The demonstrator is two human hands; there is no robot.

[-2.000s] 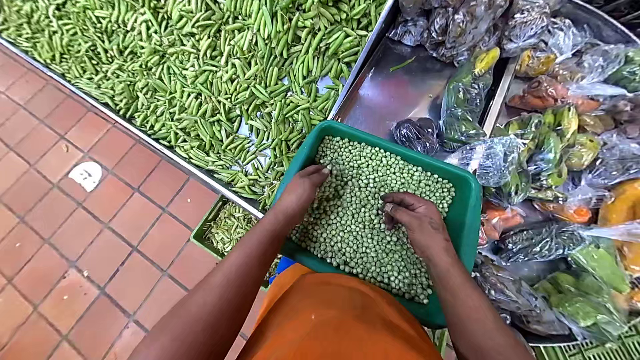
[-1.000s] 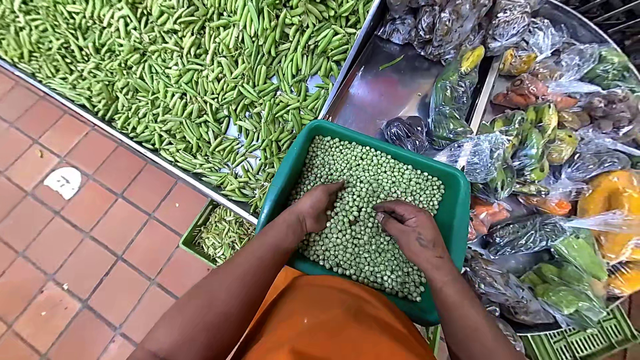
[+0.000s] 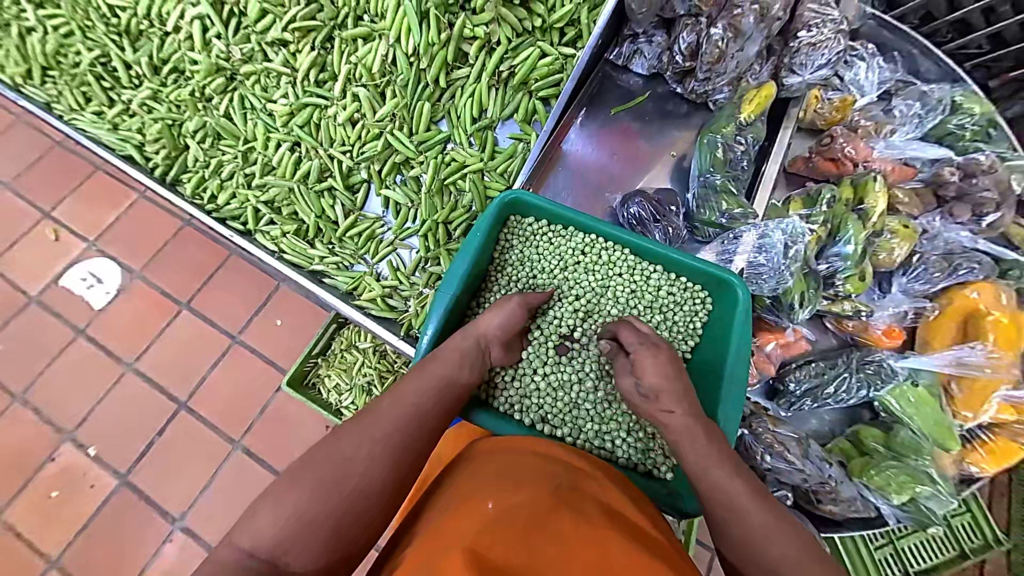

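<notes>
A green plastic tub [image 3: 724, 352] full of shelled green peas [image 3: 608, 264] rests against my orange clothing, beside the metal display. My left hand [image 3: 512, 326] reaches in over its left half, thumb stretched out above the peas and the other fingers curled down at them, partly hidden. On the right side of the peas is my right hand [image 3: 644, 364], thumb and index finger drawn close together; whether something small is between them cannot be told. A dark reddish bit [image 3: 565, 347] shows among the peas between the hands.
Pea pods [image 3: 320, 120] cover a wide metal-edged counter at upper left. A green crate [image 3: 308, 376] of pods stands below its edge. Plastic-bagged vegetables [image 3: 848, 240] lie on the metal display at right, with another green crate [image 3: 920, 544] under it. Tiled floor [image 3: 144, 400] spreads at left.
Both hands remain over the peas. My left hand has moved inward from the tub's left side since the earliest frame.
</notes>
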